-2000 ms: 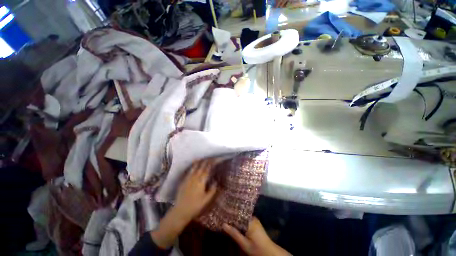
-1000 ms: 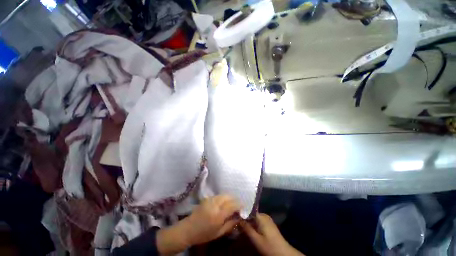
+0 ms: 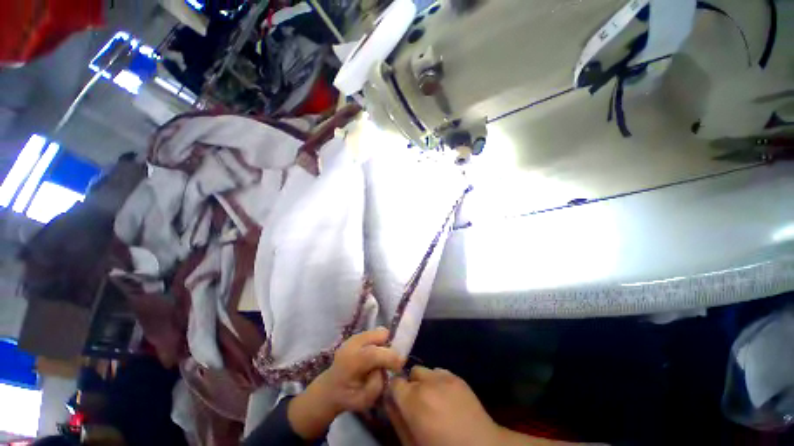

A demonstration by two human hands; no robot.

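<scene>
A large knit garment piece [image 3: 318, 253], pale inside with a fuzzy brown-red serged edge, hangs over the front of the sewing machine table. Its edge runs from the needle area [image 3: 463, 157] down to my hands. My left hand [image 3: 359, 370] pinches the edge below the table's front. My right hand [image 3: 435, 402] grips the same edge just right of it, touching my left hand. The fingertips are partly hidden by cloth. Glare washes out the cloth near the presser foot.
A heap of brown-red and pale pieces [image 3: 196, 209] lies at left. The cream machine head [image 3: 531, 52] spans the upper right, with a white tape roll [image 3: 376, 48], dark strips and a tape measure [image 3: 609, 35]. Snips [image 3: 749, 150] lie at right. A bag with pale cloth [image 3: 766, 361] is at lower right.
The view has tilted and shifted. The patterned face has turned out of sight, leaving the pale side up. The serged edge now runs in a straight slanting line to my hands, which are close together.
</scene>
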